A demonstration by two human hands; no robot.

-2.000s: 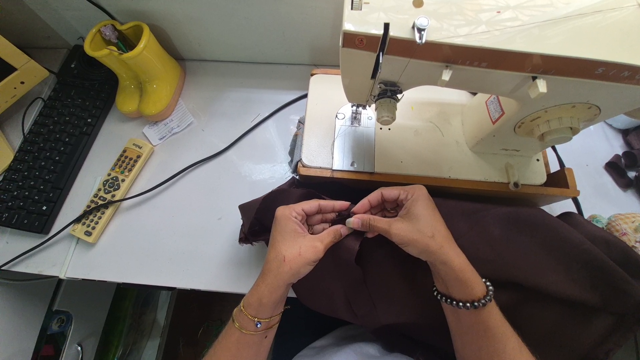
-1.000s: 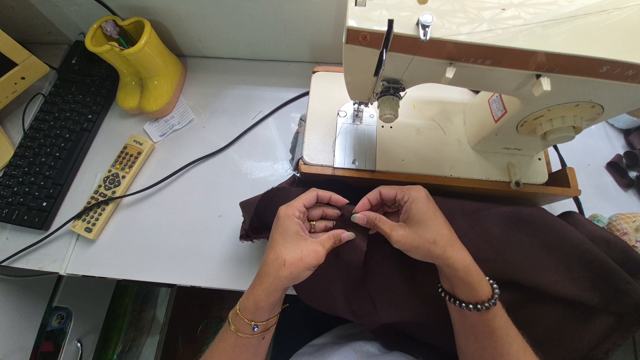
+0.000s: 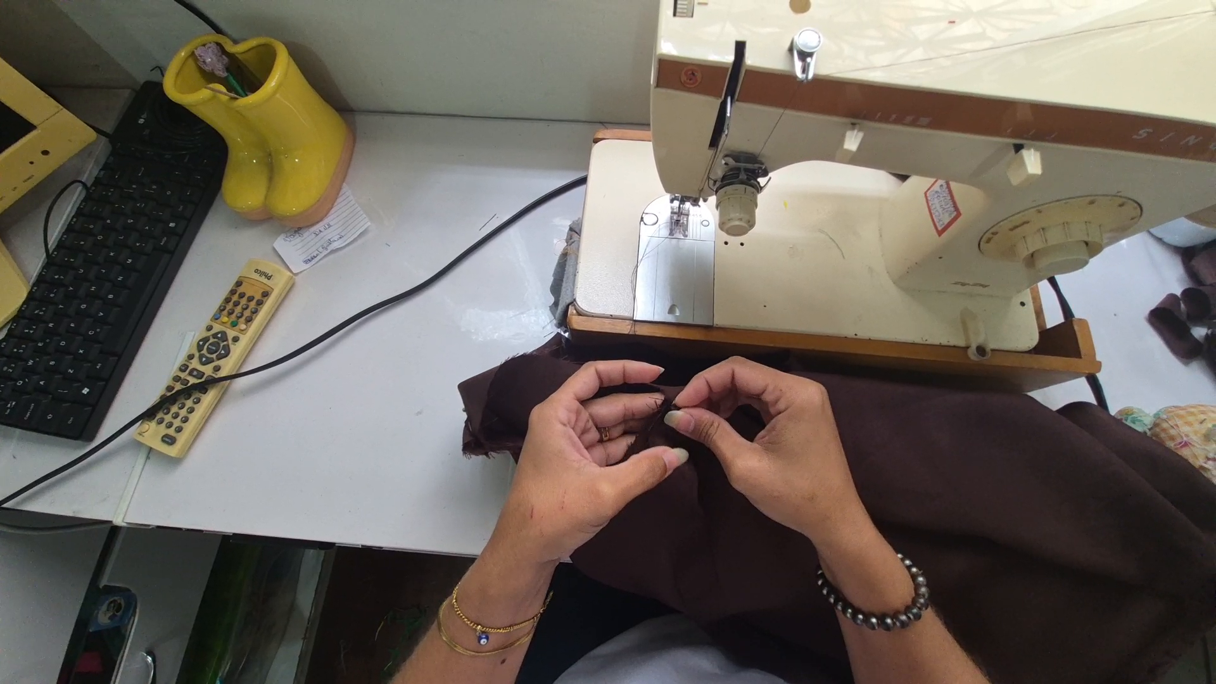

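Dark brown fabric [image 3: 959, 475] lies over my lap and along the front of a cream Singer sewing machine [image 3: 807, 256]. My left hand [image 3: 589, 456] is at the fabric's left part, palm partly up; its middle and ring fingers rest against a fold, while thumb and index finger are apart. Close beside it, my right hand [image 3: 760, 437] pinches a small bit of the fabric between thumb and index fingertip. Whether a pin or thread is in that pinch cannot be told. The presser foot [image 3: 680, 217] stands behind my hands, with no fabric under it.
A black cable [image 3: 380, 306] crosses the white table [image 3: 380, 456] to the machine. At left are a remote control [image 3: 217, 356], a black keyboard [image 3: 114, 256], a yellow boot-shaped pot [image 3: 275, 133] and a paper slip [image 3: 323, 233]. Dark fabric pieces [image 3: 1178, 323] lie at far right.
My left thumb and index finger, close to the right fingertips two seconds ago, have spread apart. The right hand keeps its pinch at about the same place on the fabric.
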